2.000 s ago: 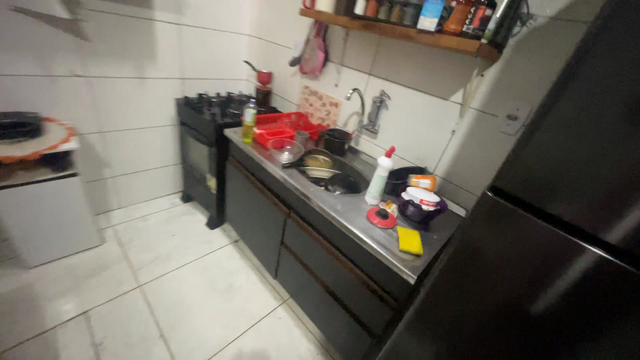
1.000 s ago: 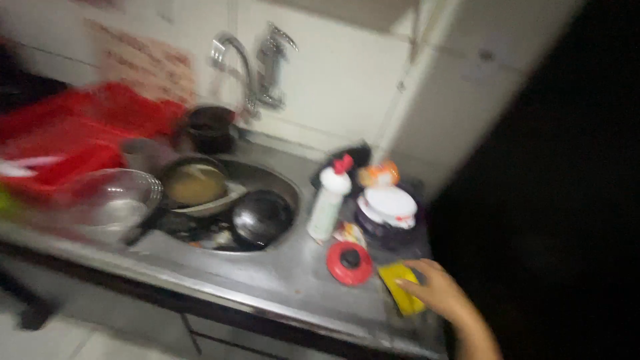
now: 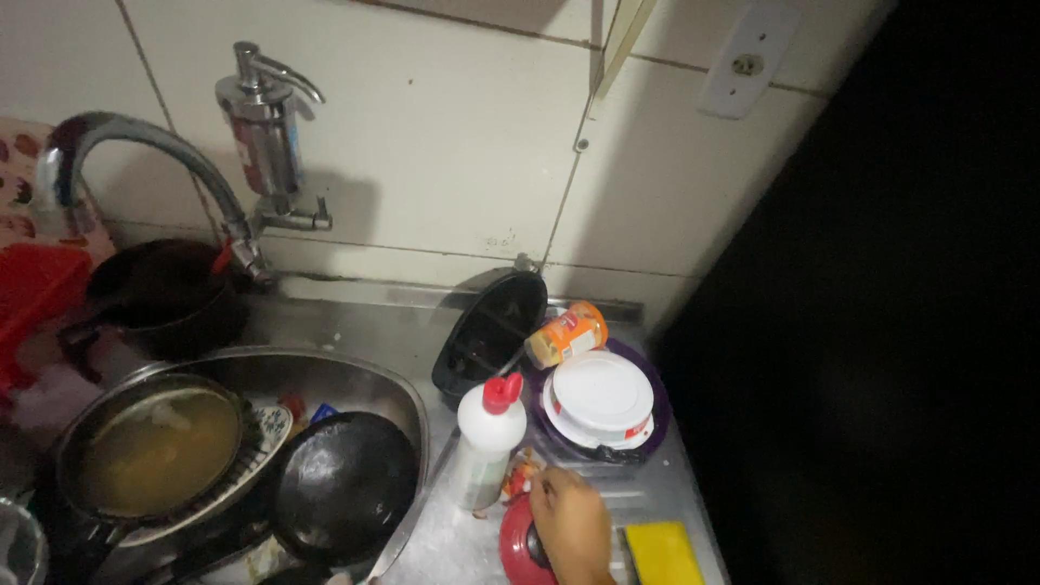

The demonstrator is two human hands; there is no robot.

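Observation:
My right hand (image 3: 573, 524) is over a red lid (image 3: 516, 540) with a dark knob, its fingers curled at a small crumpled wrapper (image 3: 522, 474); whether they grip it I cannot tell. Just left stands a white bottle (image 3: 483, 455) with a red cap. A yellow sponge (image 3: 662, 552) lies right of the hand. Behind are a white tub (image 3: 603, 392) on a purple pot (image 3: 660, 410), an orange-labelled jar (image 3: 569, 333) on its side and a black hollow container (image 3: 491, 329). My left hand is not visible.
The sink (image 3: 410, 390) holds a pan of cloudy liquid (image 3: 162, 451), an oval plate (image 3: 272, 426) and a black pan (image 3: 349, 487). A curved faucet (image 3: 146, 130), a soap dispenser (image 3: 264, 130) and a dark pot (image 3: 162, 301) are at the back left; a dark surface rises at right.
The view has moved much closer to the sink and counter. My right hand, on the yellow sponge one second ago, is now left of it, over the red lid.

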